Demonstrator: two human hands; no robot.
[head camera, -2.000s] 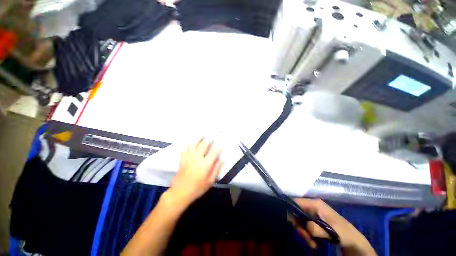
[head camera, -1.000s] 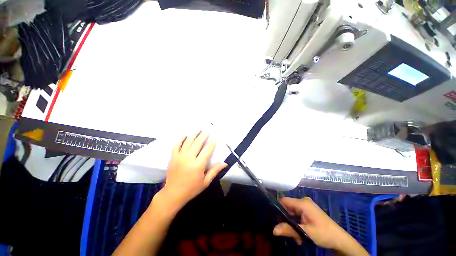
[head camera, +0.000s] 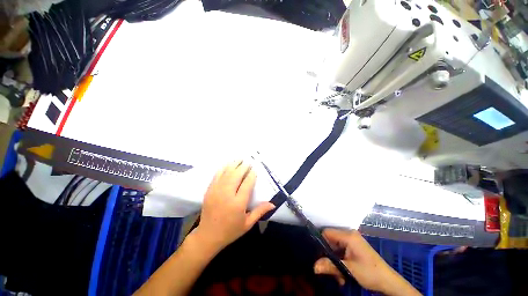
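A white cloth (head camera: 324, 199) lies on the machine table and overlaps the ruler edge. A narrow black strip (head camera: 315, 152) runs across it from the presser foot area (head camera: 343, 107) towards the table's front edge. My left hand (head camera: 227, 202) lies flat on the white cloth, its thumb tip at the strip's lower end. My right hand (head camera: 356, 258) holds black fabric shears (head camera: 302, 218). The blades cross over the strip beside my left thumb, with the tips beyond it on the white. The handle loops are mostly hidden in my hand.
The sewing machine (head camera: 376, 43) stands at the right with a lit control panel (head camera: 483, 113). Bundles of black pieces (head camera: 58, 49) lie at the far left. A ruler (head camera: 116, 165) runs along the front edge. Blue crates (head camera: 136, 243) stand below, with black cloth at the left.
The view has shifted and tilted. My left thumb has moved out onto the strip's lower end since the earliest frame. The shears stay across the strip, and their blades look more closed.
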